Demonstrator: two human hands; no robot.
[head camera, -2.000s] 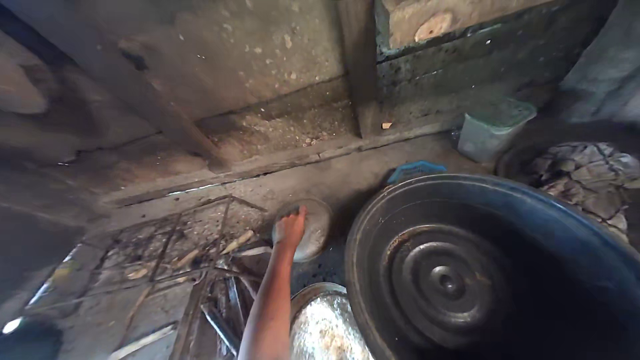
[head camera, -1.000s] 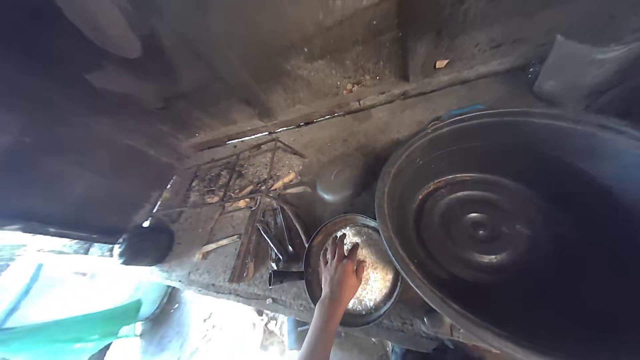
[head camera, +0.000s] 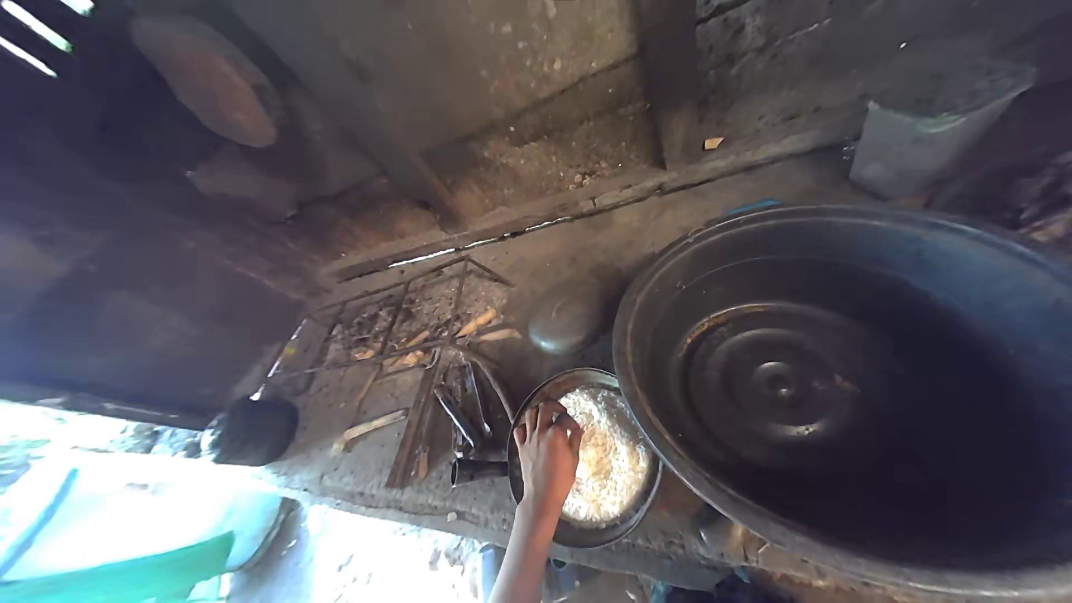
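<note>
My left hand (head camera: 548, 444) is over the left part of a dark frying pan (head camera: 586, 536), palm down, its fingers curled at the edge of the pale, grainy food (head camera: 607, 461) inside. Whether anything is between the fingers cannot be seen. The pan's short handle (head camera: 479, 471) points left. Right beside the pan, a big dark basin (head camera: 783, 381) shows its ringed inside and overlaps the pan's right edge. A round, dull metal lid or pot (head camera: 565, 318) sits just behind the pan. My right hand is out of view.
Left of the pan are metal tongs (head camera: 459, 419), pieces of firewood (head camera: 368, 429) and a metal grate (head camera: 406, 314) over ash. A blackened pot (head camera: 254, 430) stands at the far left ledge. A translucent plastic container (head camera: 921, 146) is at the back right, by the wall.
My left hand has moved from the round metal object to the pan. Since one second ago it has shifted from the middle of the food towards the pan's left side. The view has swung.
</note>
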